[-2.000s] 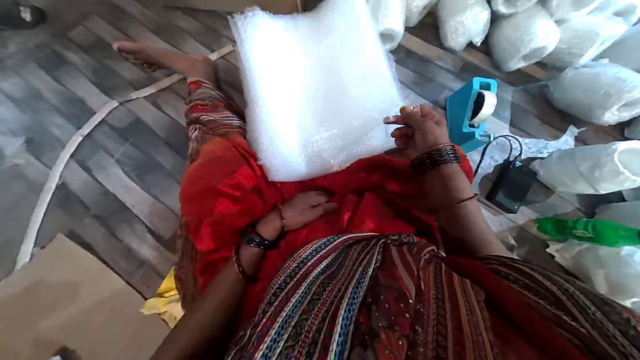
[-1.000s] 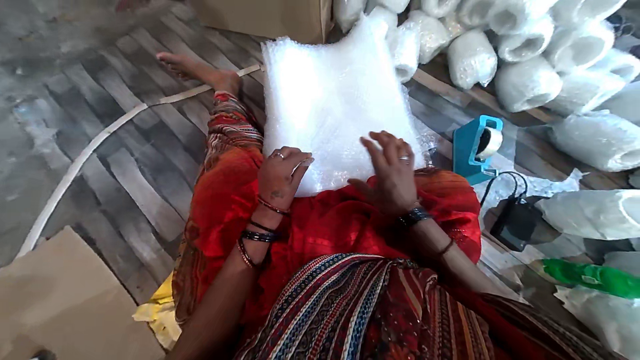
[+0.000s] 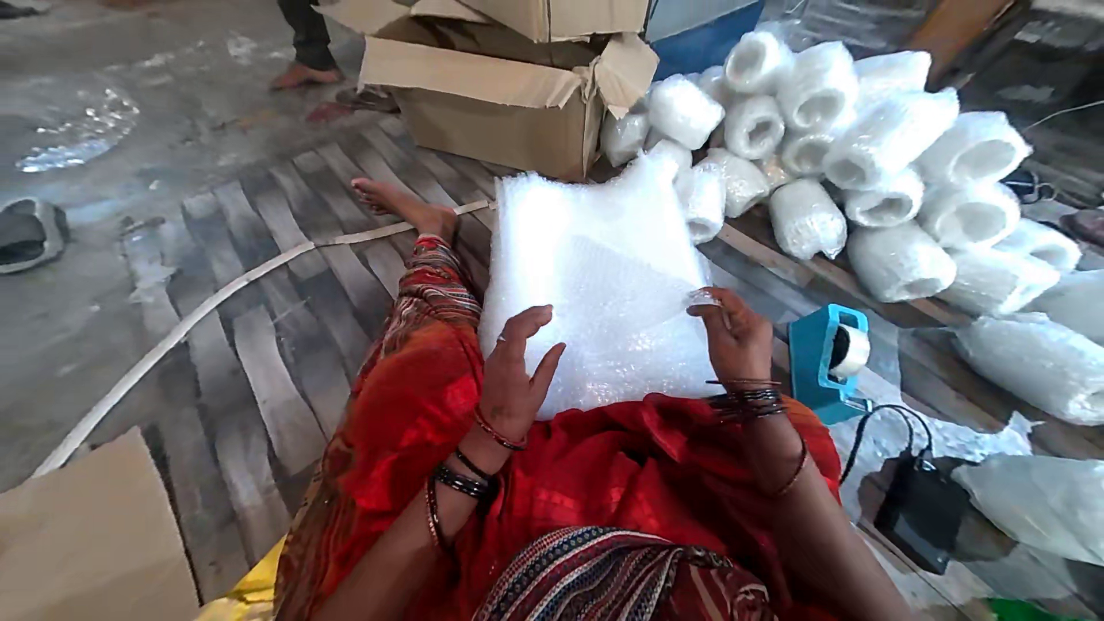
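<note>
A stack of bubble wrap sheets (image 3: 604, 293) lies in front of me, its near edge against the red cloth over my lap. My right hand (image 3: 733, 332) pinches the right edge of the top sheet between thumb and fingers, and that corner looks slightly raised. Over the stack's near left part is my left hand (image 3: 522, 366), fingers apart, holding nothing; whether it touches the sheets cannot be told. A blue tape dispenser (image 3: 811, 362) with a roll of tape stands just right of my right hand.
Many wrapped white rolls (image 3: 897, 259) are piled at the right back. An open cardboard box (image 3: 492, 121) stands behind the stack. A black pouch (image 3: 923, 513) with a cord lies at the right, a cardboard piece (image 3: 95, 535) at the left. Another person's foot (image 3: 306, 76) is at the back.
My right hand has moved right and taken hold of the top sheet's edge. My left hand, on my lap two seconds ago, is now over the stack. The view has tilted up.
</note>
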